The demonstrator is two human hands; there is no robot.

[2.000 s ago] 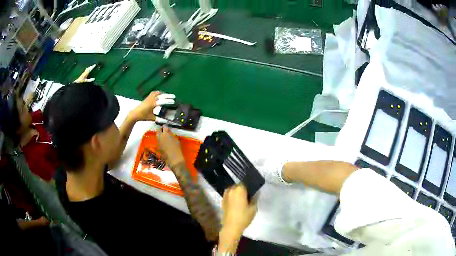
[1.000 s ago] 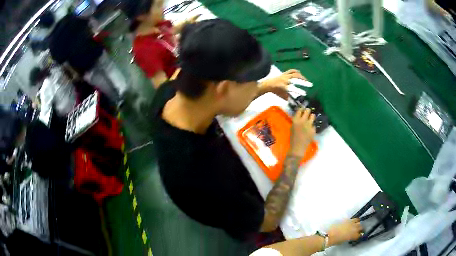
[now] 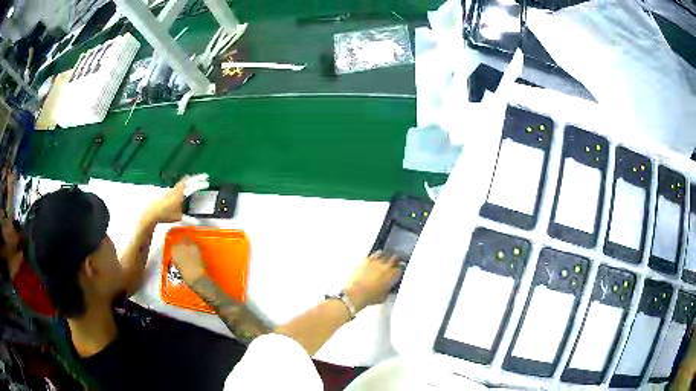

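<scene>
My left hand [image 3: 370,281], bare with a bracelet at the wrist, holds the lower end of a black housing stack [image 3: 408,218] on the white sheeting, beside the tray's left edge. Yellow dots show at the stack's upper end. How many housings are in it cannot be told. The white-covered tray [image 3: 427,302] holds two rows of black housings [image 3: 482,294], each with a large window and yellow dots at its upper end. My right hand cannot be made out. A bit of skin shows at the lower right edge; whose it is cannot be told.
A person in a black cap [image 3: 65,229] works at the left beside an orange tray [image 3: 238,267], one hand at a black housing [image 3: 227,200]. A clear bag [image 3: 372,50] lies on the green mat [image 3: 305,141]. White sheets [image 3: 622,65] and a glossy black tray [image 3: 496,23] lie behind.
The view swung left, then back right. The fanned stack, held raised earlier, is now down beside the tray in my left hand. My gloved right hand has gone from view.
</scene>
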